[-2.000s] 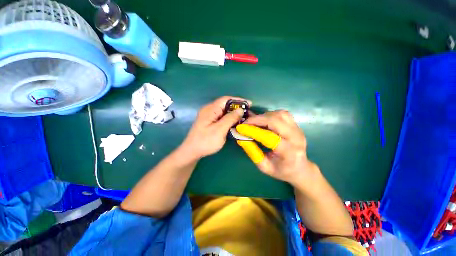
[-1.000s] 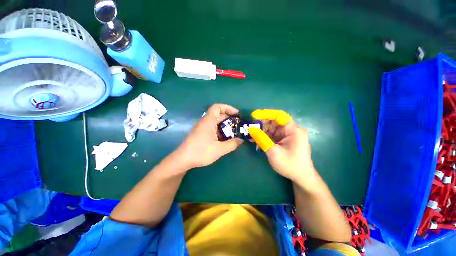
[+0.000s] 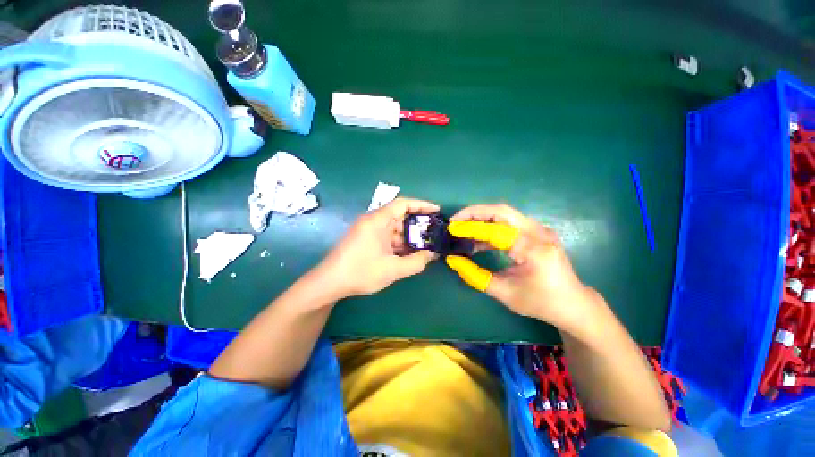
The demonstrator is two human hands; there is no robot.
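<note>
A small black watch body [image 3: 418, 234] with a white patch on its open face is held above the green mat. My left hand [image 3: 371, 254] grips its left side between fingers and thumb. A second small dark part [image 3: 440, 234] sits against its right side. My right hand [image 3: 518, 259], with yellow finger cots on thumb and finger, holds this dark part at its right edge. Whether the two parts are joined cannot be told.
A light-blue fan [image 3: 121, 134], a pump bottle [image 3: 275, 89], a white roller with red handle [image 3: 366, 111] and crumpled wipes [image 3: 282, 189] lie left and ahead. A small white piece [image 3: 384, 195] lies beyond my left hand. A blue stick [image 3: 642, 207] and blue bin of red clamps [image 3: 726, 241] stand right.
The dark part is now beside the watch body, held by my right hand. A small white piece now shows beyond my left hand. The camera view has shifted.
</note>
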